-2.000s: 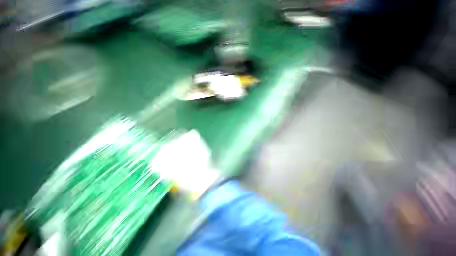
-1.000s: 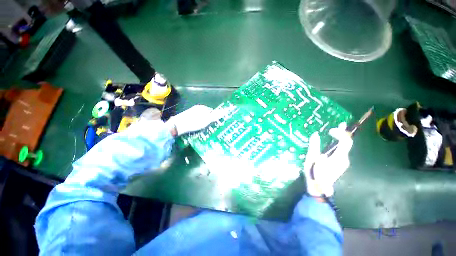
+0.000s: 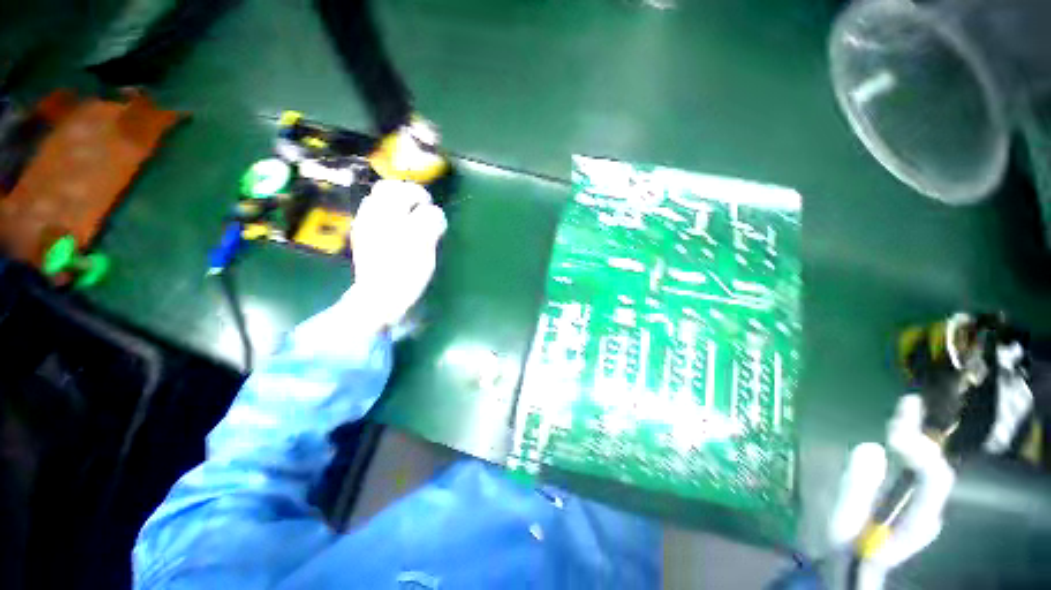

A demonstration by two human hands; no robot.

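Note:
A large green printed circuit board, silvery joints up, lies in front of me with neither hand on it. My left hand, in a white glove, is over the right edge of the black compartment tray, just below the yellow-collared bottle. Its fingers are blurred, and I cannot tell what they hold. My right hand, gloved in white, is at the lower right around the yellow-and-black handle of the soldering iron, just below the iron stand.
A clear fume hood is at the top right. An orange-brown pallet and a green reel are at the far left. A crumpled white cloth is beside the stand. A blue-handled tool with a black cord is left of the tray.
The board has turned more upright in view and both hands have left it. My left hand has moved to the tray. My right hand has moved right and down with the iron, towards the stand.

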